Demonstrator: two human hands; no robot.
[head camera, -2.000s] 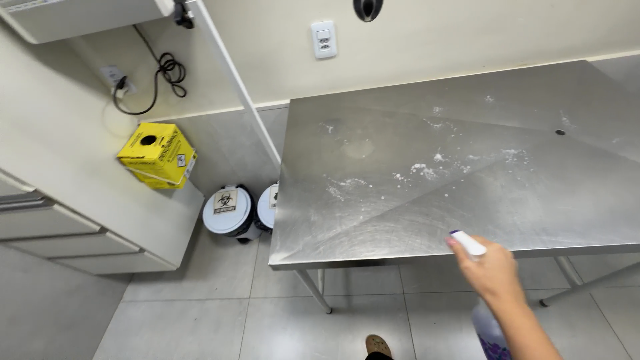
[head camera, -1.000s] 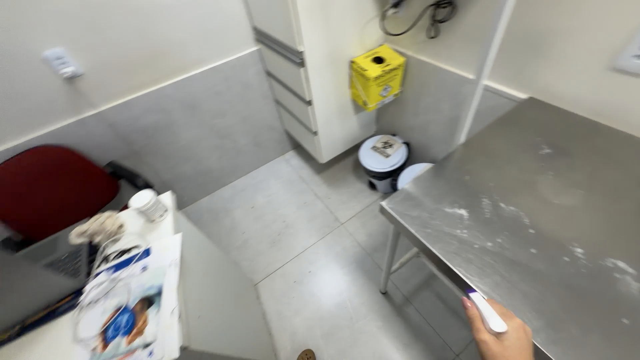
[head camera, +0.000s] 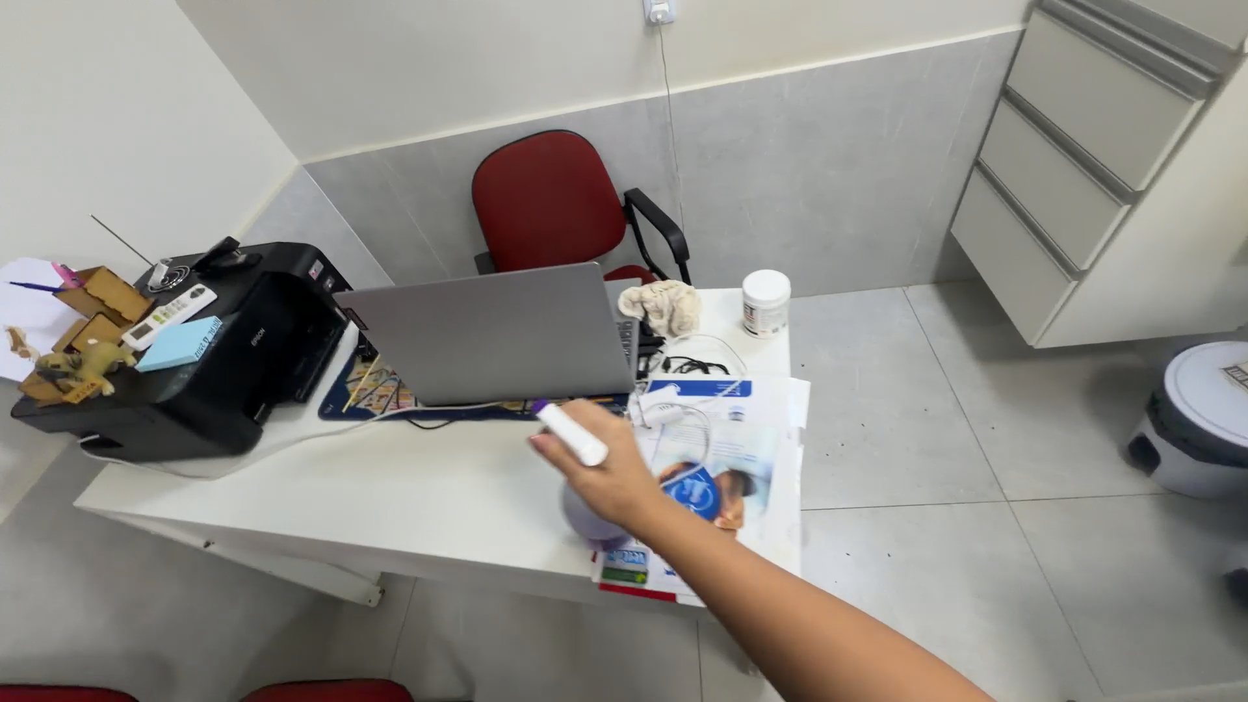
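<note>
My right hand (head camera: 609, 468) grips the neck of a spray bottle (head camera: 588, 517) with a white trigger head and purple nozzle. Most of the bottle is hidden below the hand; its pale purple body shows over the edge of the white desk (head camera: 439, 487). Beyond the hand a grey laptop (head camera: 497, 336) stands with its lid up, its back towards me. Papers and a magazine (head camera: 751, 448) lie to the right of the hand, partly under my forearm. My left hand is out of view.
A black printer (head camera: 244, 351) carries a remote control (head camera: 169, 317), blue notes (head camera: 180, 344) and a wooden holder (head camera: 107, 294). A crumpled cloth (head camera: 663, 308) and white jar (head camera: 766, 304) stand at the desk's far right. Behind is a red chair (head camera: 551, 200); drawers (head camera: 1058, 185) and a lidded bin (head camera: 1209, 395) are right.
The view has swung left from the steel table to the desk with the laptop and printer. My right hand still holds the spray bottle, which is now over the desk.
</note>
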